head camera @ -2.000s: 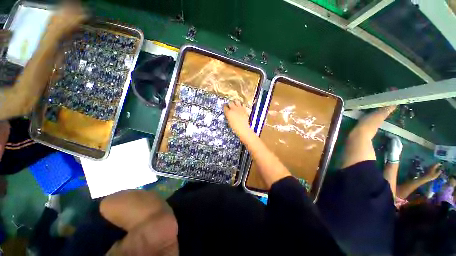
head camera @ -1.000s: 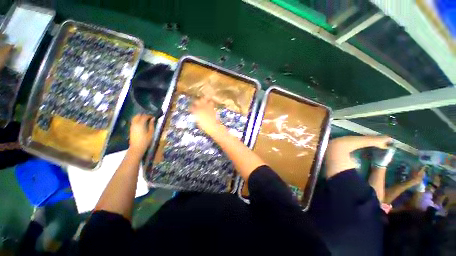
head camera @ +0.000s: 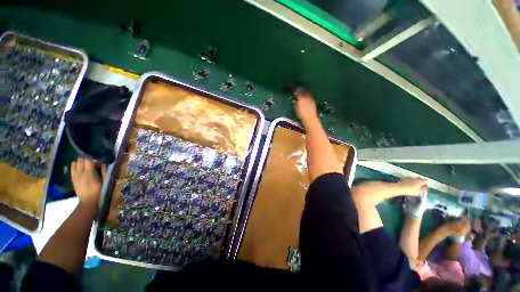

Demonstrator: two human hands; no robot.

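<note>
My right hand [head camera: 305, 105] is stretched over the green belt beyond the right tray, at a small dark circuit board [head camera: 293, 91]; it is blurred and I cannot tell whether it grips it. My left hand [head camera: 87, 178] rests at the left edge of the middle tray, just below a black bundle [head camera: 98, 120], fingers slightly apart, with nothing seen in it. The middle tray [head camera: 255, 108] holds rows of grey circuit boards [head camera: 177, 188], with bare brown liner [head camera: 194, 114] at its far end. The right tray [head camera: 349, 149] is mostly bare brown, with a green-faced board [head camera: 293, 258] near my sleeve.
Loose boards [head camera: 228, 83] lie scattered on the green belt [head camera: 251, 40]. A filled tray [head camera: 83, 57] stands at left, with a white sheet [head camera: 56, 219] and a blue bin [head camera: 8, 235] below. A white frame bar [head camera: 422, 153] crosses at right, near a neighbouring worker's arm [head camera: 382, 193].
My right hand has moved from the middle tray's rows out over the belt. My left hand remains beside that tray's left edge. The view has shifted right, so the trays appear further left.
</note>
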